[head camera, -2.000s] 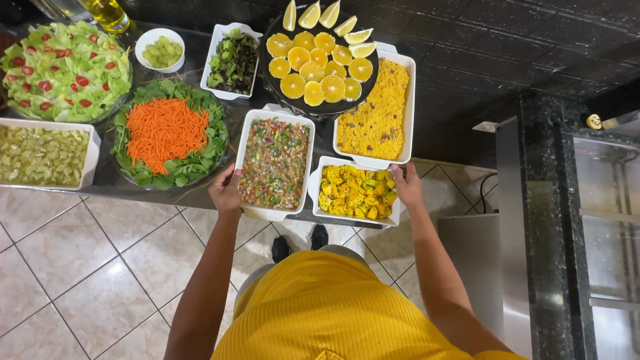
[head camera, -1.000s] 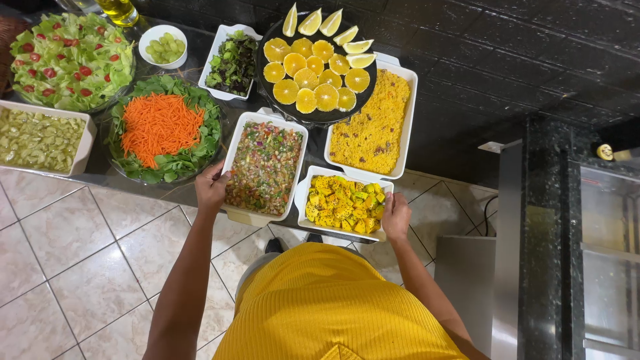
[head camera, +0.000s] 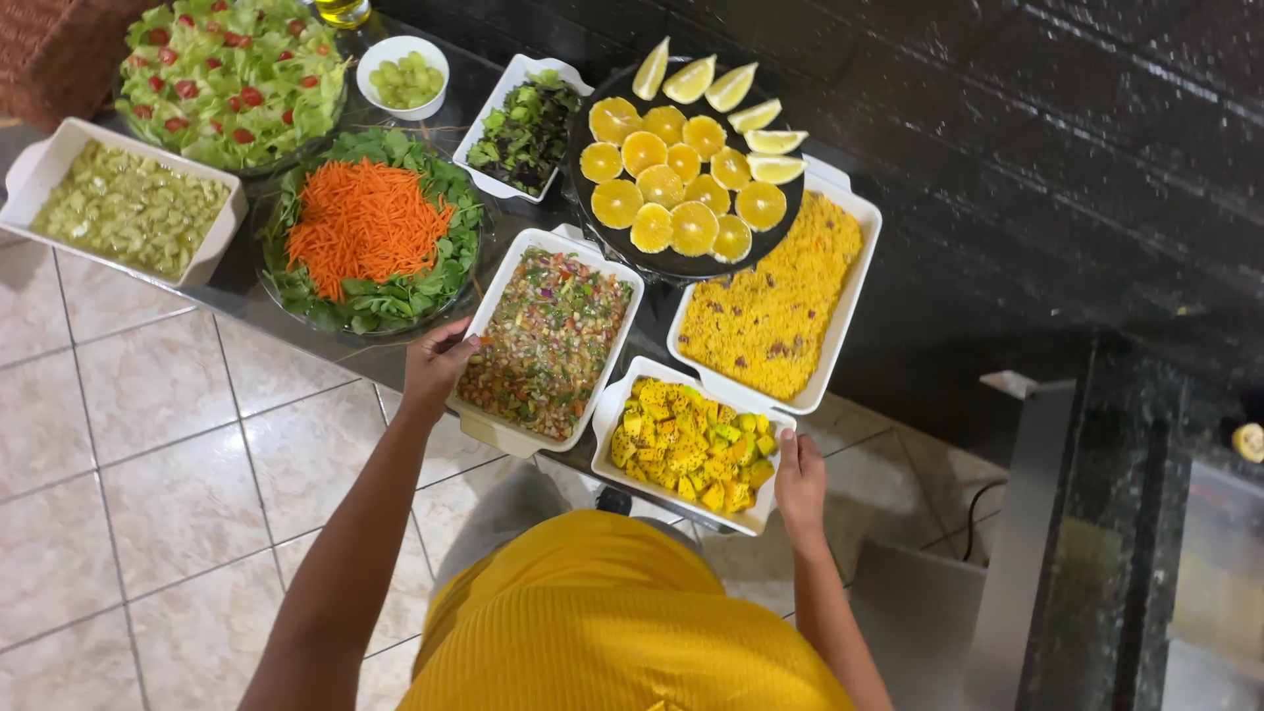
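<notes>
My left hand (head camera: 439, 367) grips the left rim of a white rectangular dish of chopped vegetable salad (head camera: 553, 341), thumb over the edge. On the right, my right hand (head camera: 801, 484) holds the right end of a smaller white dish of seasoned yellow cubes (head camera: 691, 444). The two dishes sit side by side at the counter's front edge. Behind the smaller one lies a white dish of yellow grainy food (head camera: 775, 296). A black round plate of orange slices and lemon wedges (head camera: 681, 173) overlaps that dish's upper left part.
Along the dark counter (head camera: 346, 360) stand a plate of grated carrot on greens (head camera: 370, 232), a lettuce and tomato salad (head camera: 232, 84), a dish of pale green pieces (head camera: 133, 207), a bowl of grapes (head camera: 403, 79) and a dish of dark leaves (head camera: 523, 133). A black tiled wall rises behind.
Between the first earlier frame and the second, the dish of yellow cubes turned slightly and its right end came nearer my body, with my right hand on it. My left hand stays at the salad dish.
</notes>
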